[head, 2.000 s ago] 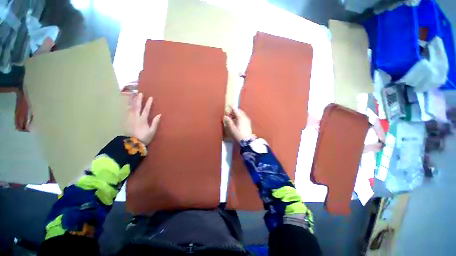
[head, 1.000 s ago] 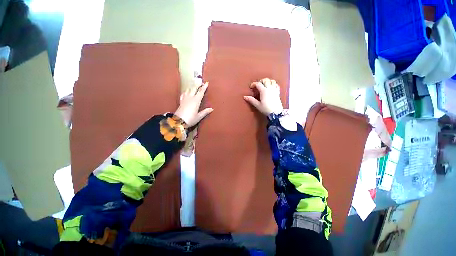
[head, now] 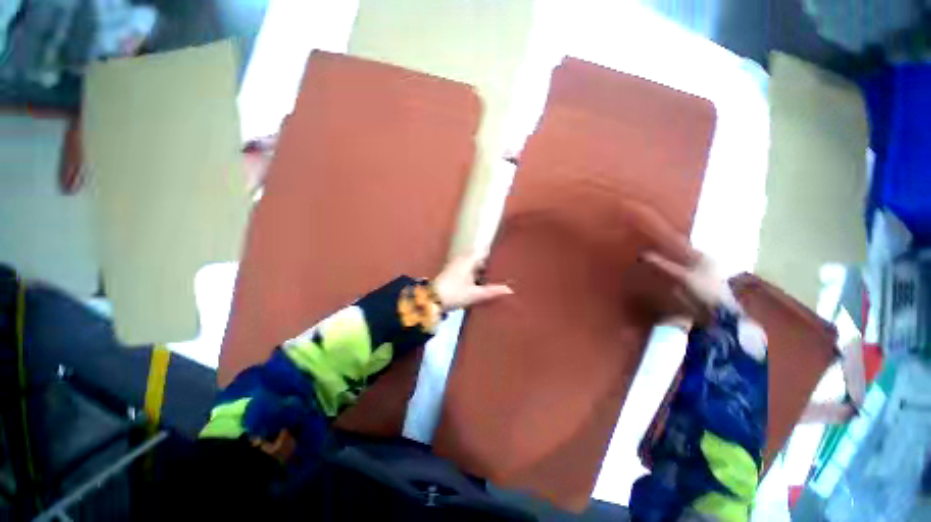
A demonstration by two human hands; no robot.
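Two piles of large reddish-brown panels lie side by side, the left pile [head: 357, 184] and the right pile [head: 623, 122]. My left hand [head: 464, 286] rests at the left edge of the right pile, thumb spread over the top and fingers apart at the edge. My right hand [head: 689, 280] is blurred at the right edge, thumb on top of a brown panel [head: 556, 377] and fingers partly hidden. That panel's right side is raised and bent, with a dark shadow across its middle.
Tan boards lie at the left [head: 168, 194], behind the piles [head: 439, 36] and at the right [head: 817, 173]. A smaller brown panel pile [head: 791, 357] is partly behind my right sleeve. A blue bin [head: 909, 153], a calculator [head: 903, 301] and clear plastic [head: 893, 438] are at the far right.
The view has shifted, so the piles appear farther right and tilted. My right hand has moved from the top of the right pile to its right edge, where a panel is now raised and bent.
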